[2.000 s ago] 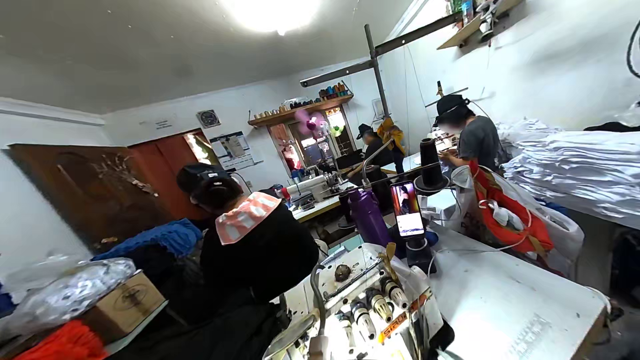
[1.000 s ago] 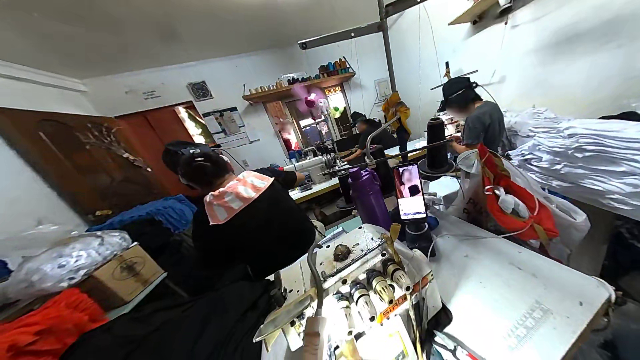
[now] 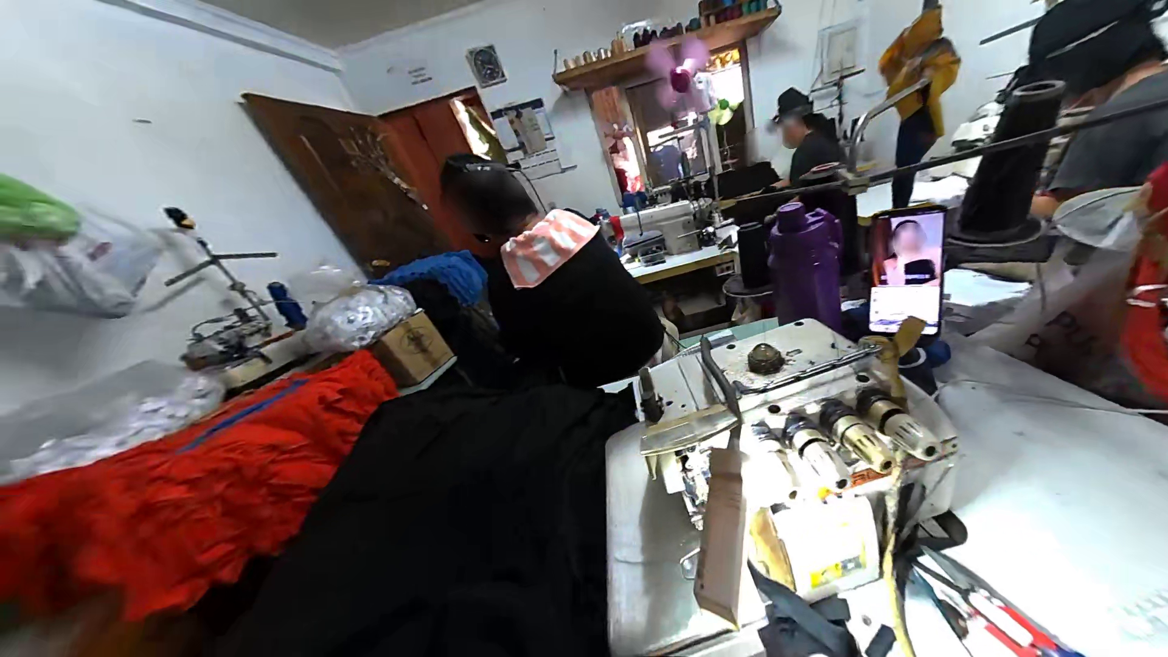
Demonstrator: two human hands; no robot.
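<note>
Neither of my hands can be made out; a blurred brownish patch at the lower left edge is too unclear to name. An overlock sewing machine [image 3: 803, 429] with several tension dials stands in front, its lower part brightly lit. Black fabric [image 3: 456, 511] lies heaped to its left, beside red fabric [image 3: 274, 438] with a blue strip. Behind the machine are a purple bottle [image 3: 805, 265] and an upright phone [image 3: 906, 269] with a lit screen. A black thread cone [image 3: 1013, 164] stands at the right. Tools with red handles [image 3: 1004, 620] lie at the lower right of the machine.
A person in black [image 3: 575, 301] with a striped cloth on the shoulders sits beyond the black fabric. Other people work farther back. A cardboard box [image 3: 412, 349] and plastic bags [image 3: 356, 315] stand at left. A white tabletop [image 3: 1058, 484] extends right.
The view has swung left and down, bringing more red and black fabric into sight. The seated person's arm, stretched toward a sewing machine one second ago, no longer shows there.
</note>
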